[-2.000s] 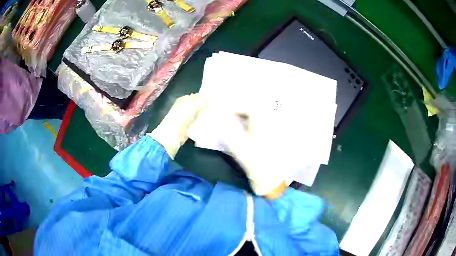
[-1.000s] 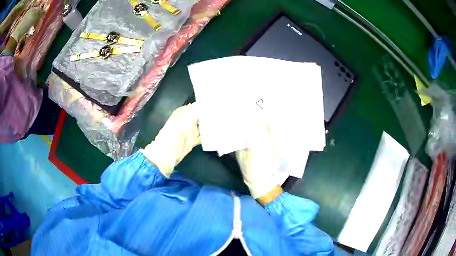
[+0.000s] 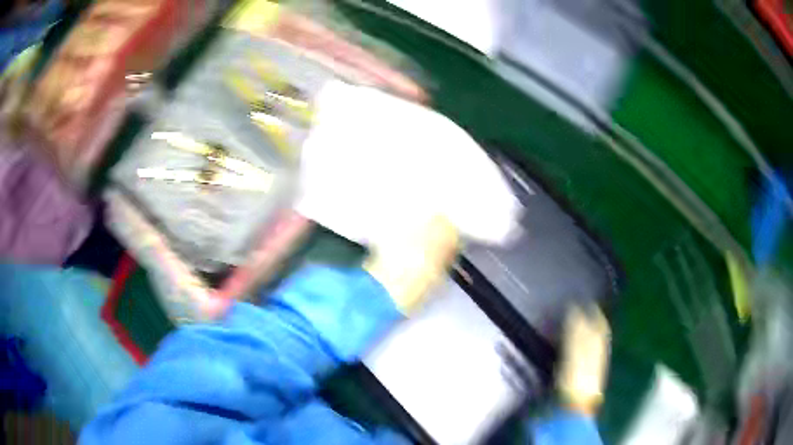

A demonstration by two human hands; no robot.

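Note:
The frame is blurred. My left hand [image 3: 416, 261], in a cream glove, grips white sheets [image 3: 391, 165] by their lower edge, raised partly over the tray and the bagged watch tray. Below is a black foam tray [image 3: 504, 313] with a dark grey tablet unit [image 3: 552, 248] in its far recess. A pale, flat tablet unit [image 3: 448, 365] with dark marks near its right corner lies in the near recess. My right hand [image 3: 584, 358], gloved, is at the tray's right end; its finger pose is too blurred to tell.
At left, a watch tray in a plastic bag [image 3: 196, 213] carries yellow-strapped watches, with an orange-pink foam tray [image 3: 96, 78] beyond it. A person's pink sleeve [image 3: 39, 204] shows at the left edge. A white strip [image 3: 665, 408] lies at lower right.
My left hand has moved right and carries the sheets up and left, uncovering the near recess. My right hand has left the sheets and moved right. The view has shifted.

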